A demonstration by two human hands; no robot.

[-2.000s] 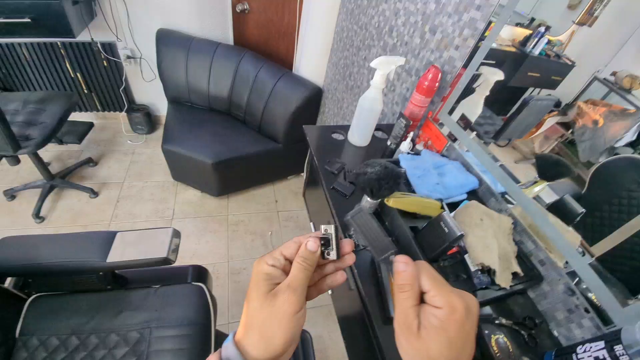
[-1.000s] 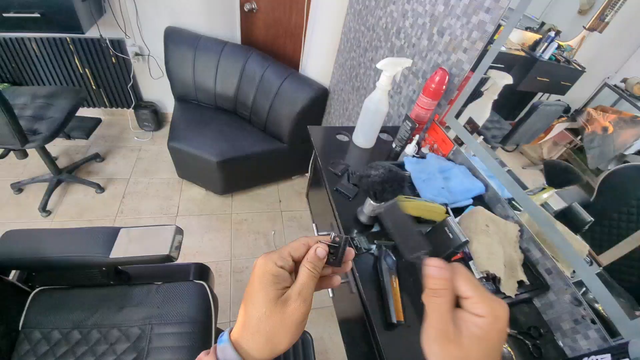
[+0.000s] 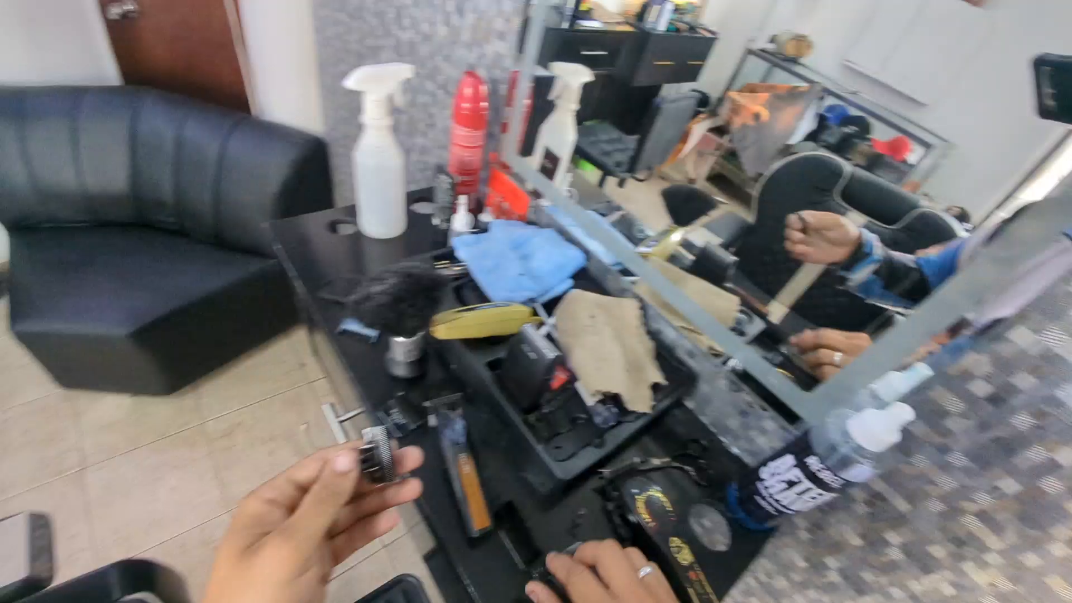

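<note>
My left hand (image 3: pixel 322 511) pinches a small hair-clipper blade (image 3: pixel 378 455) between thumb and fingers, off the counter's left edge. At the bottom of the view my right hand (image 3: pixel 607 574), with a ring on one finger, rests low over the black counter; its fingers touch a dark object that is mostly hidden. Between the hands a trimmer (image 3: pixel 462 469) with an orange-brown panel lies on the counter. A dark flat piece (image 3: pixel 515 536) lies beside it. Above the trimmer stands a black-bristled brush (image 3: pixel 398 306) with a metallic handle.
A black tray (image 3: pixel 557 469) holds a blue cloth (image 3: pixel 519 260), a tan cloth (image 3: pixel 607 343) and a yellow case (image 3: pixel 481 321). Behind stand a spray bottle (image 3: pixel 379 159) and a red can (image 3: pixel 469 130). A dark-labelled bottle (image 3: pixel 804 477) stands near the mirror (image 3: pixel 804 400). A black sofa (image 3: pixel 167 251) is at left.
My right hand held a dark block-shaped object in the air earlier; now it is down at the counter. My left hand still holds the small blade. The view has swung right and closer to the counter.
</note>
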